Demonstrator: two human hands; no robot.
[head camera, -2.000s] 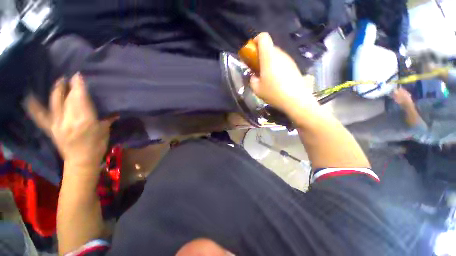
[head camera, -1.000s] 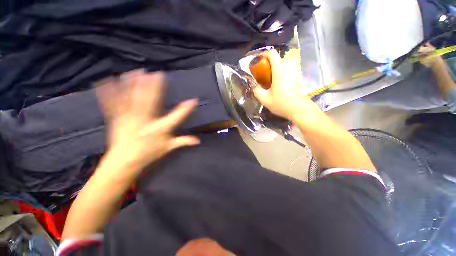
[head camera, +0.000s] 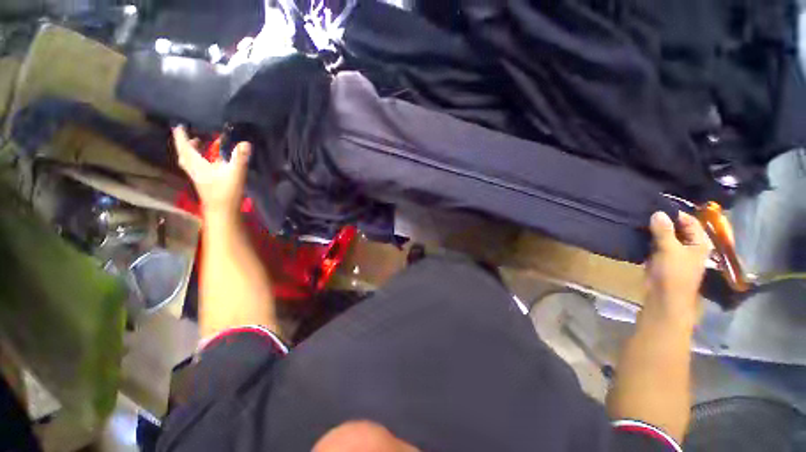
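Observation:
The dark garment (head camera: 495, 177) lies stretched along the narrow board, with a raised seam line along it and its left part hanging in loose folds. My left hand (head camera: 216, 181) is at the left beside those folds, fingers spread and holding nothing that I can see. My right hand (head camera: 676, 256) is at the garment's right end, fingertips at the cloth edge; whether they pinch it is unclear. The iron's orange-brown handle (head camera: 725, 243) shows just right of my right hand, not in its grasp; most of its body is hidden.
A large crumpled black garment pile (head camera: 566, 71) lies behind the board. A red basket (head camera: 296, 265) is below left. A black fan (head camera: 751, 424) is at the lower right. Pale board or table surface (head camera: 66, 75) shows at the far left, with a blurred green shape (head camera: 62, 309) below it.
My right hand has let go of the iron, which now stands at the right end. My left hand has moved off the garment's flat part to the left. The view has shifted left.

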